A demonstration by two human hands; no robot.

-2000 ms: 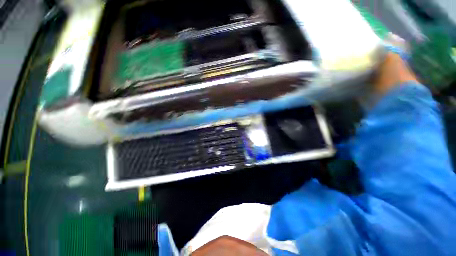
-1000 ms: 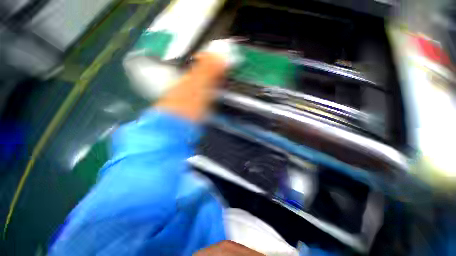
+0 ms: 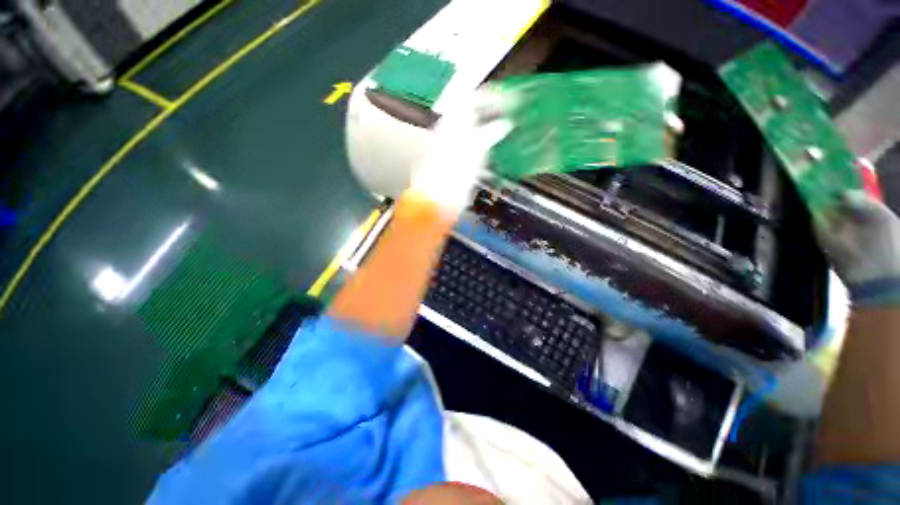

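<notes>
My left hand point(image 3: 466, 143), in a white glove with an orange wrist band, grips the left end of a green circuit board point(image 3: 582, 120). This board is held above the machine's clamp rails point(image 3: 641, 212) and is slightly blurred. My right hand point(image 3: 866, 237), gloved, with a blue wrist band, is at the right edge of the view and holds the lower end of a second green circuit board point(image 3: 794, 133), tilted over the machine's right side. The fingertips of both hands are partly hidden or blurred.
The off-white machine point(image 3: 380, 148) has a small green board point(image 3: 414, 75) on its left corner. Below the opening are a black keyboard point(image 3: 508, 311), a mouse point(image 3: 686, 395) and a blue cable point(image 3: 755, 399). Racked green boards point(image 3: 212, 306) stand at the lower left, beside dark green floor with yellow lines.
My left hand has lifted the board from the rails, where it lay earlier. My right hand has come back into view with another board. The view has shifted, showing more floor and racked boards.
</notes>
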